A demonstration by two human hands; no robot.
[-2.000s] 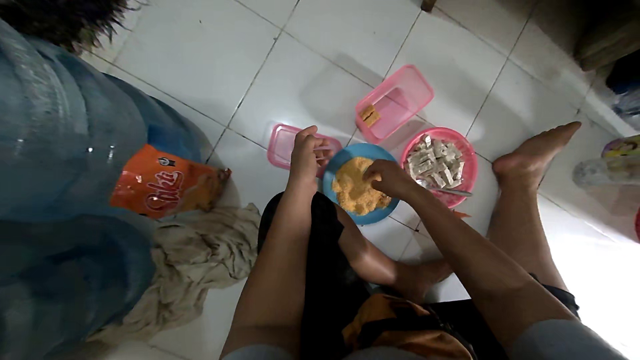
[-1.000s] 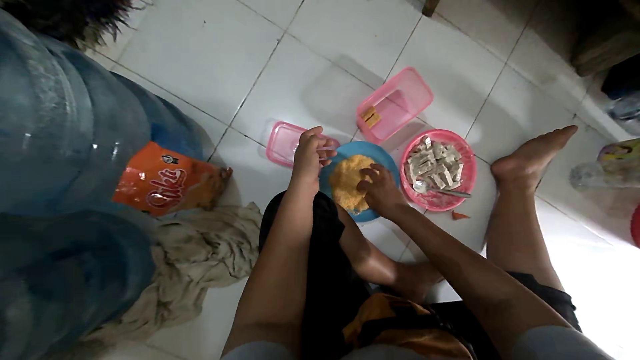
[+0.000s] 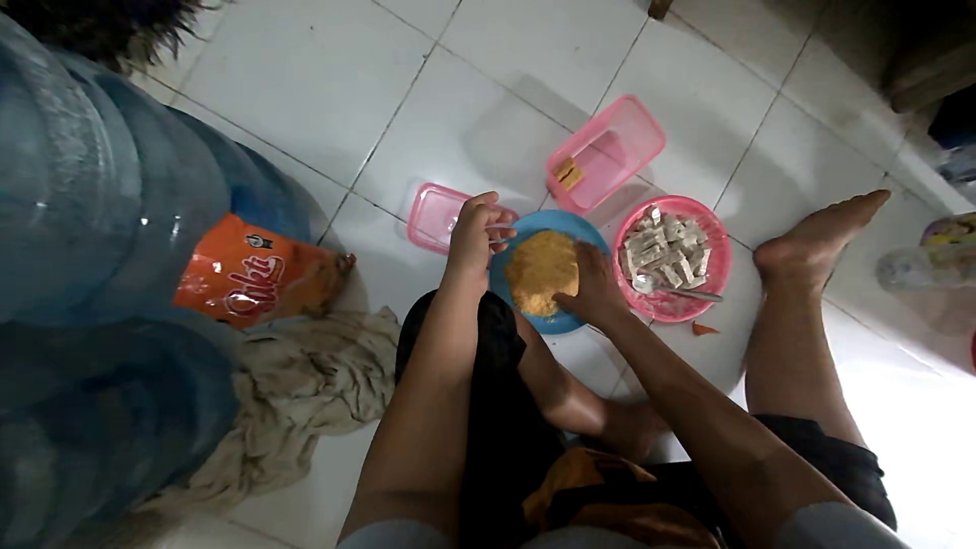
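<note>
On the floor sits a blue plate (image 3: 560, 326) with a mound of orange-yellow crumbs (image 3: 543, 273). My right hand (image 3: 596, 290) lies against the right side of the crumbs, fingers spread; whether something is under it is hidden. My left hand (image 3: 479, 232) is raised with curled fingers at the plate's left edge, over a pink plastic lid (image 3: 432, 217), and appears to hold nothing. Right of the plate, a pink bowl (image 3: 720, 259) holds several pale coated sticks (image 3: 671, 248) and a metal spoon (image 3: 690, 292). Behind stands a pink plastic container (image 3: 610, 152) with breaded pieces (image 3: 569, 174) inside.
Large blue water jugs (image 3: 152, 191) stand at the left, with an orange packet (image 3: 252, 271) against them and a crumpled beige cloth (image 3: 313, 381) below. My bare foot (image 3: 816, 229) is right of the bowl, near a small orange scrap (image 3: 704, 329). A clear bottle (image 3: 923, 267) lies far right.
My right hand has gone from the middle of the crumbs to their right side, its fingers now spread flatter. My left hand stays near the plate's left edge.
</note>
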